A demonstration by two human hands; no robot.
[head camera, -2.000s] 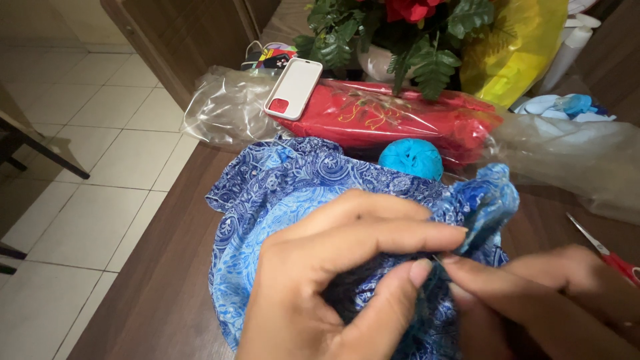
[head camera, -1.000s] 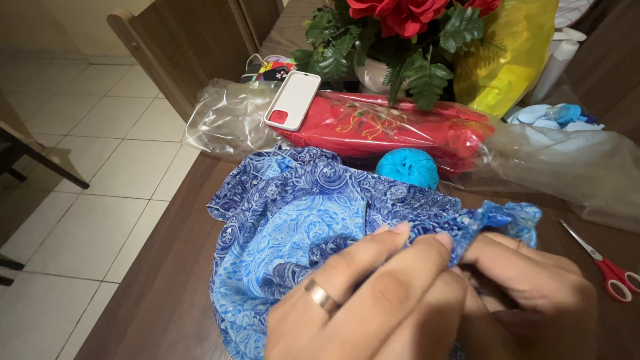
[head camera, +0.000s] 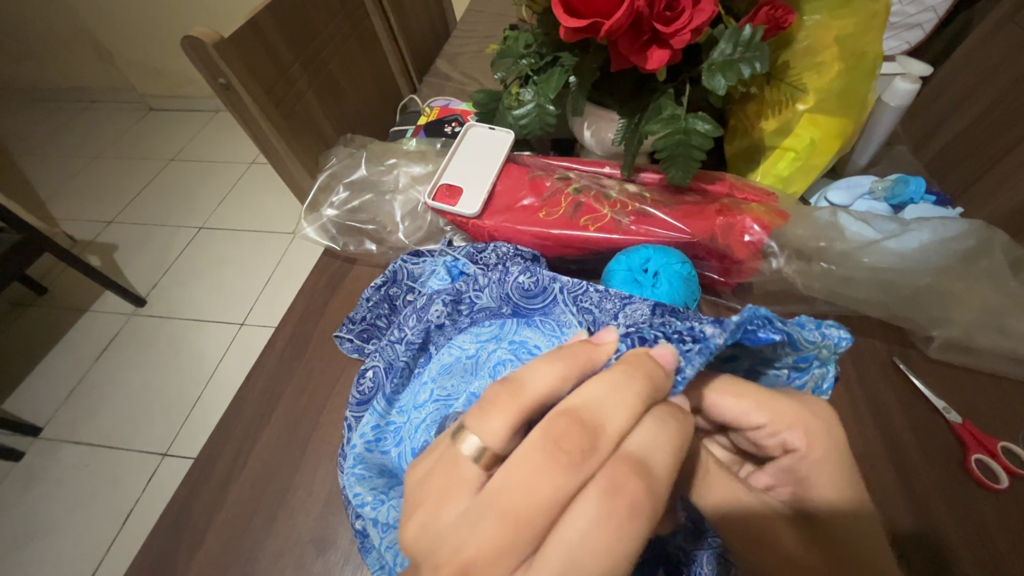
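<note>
A blue paisley-patterned fabric [head camera: 496,320] lies bunched on the table. My left hand [head camera: 560,456], with a ring on one finger, pinches the fabric's gathered edge between its fingers. Close against it on the right, my right hand [head camera: 776,456] has its fingers curled at the same edge, below a raised fold; its fingertips are partly hidden, and whether it holds a needle cannot be seen. A ball of turquoise yarn [head camera: 652,276] sits just behind the fabric.
Red-handled scissors [head camera: 964,432] lie at the right on the wooden table [head camera: 248,448]. Behind the fabric is a red item in clear plastic [head camera: 576,208], with a white phone case [head camera: 472,170] on it. Farther back stand artificial red roses [head camera: 632,32] and a yellow plastic bag [head camera: 808,96].
Two seconds ago my left thumb and index finger were spread apart near my right fingertips; now my left hand is turned with its back up, fingers together on the fabric edge.
</note>
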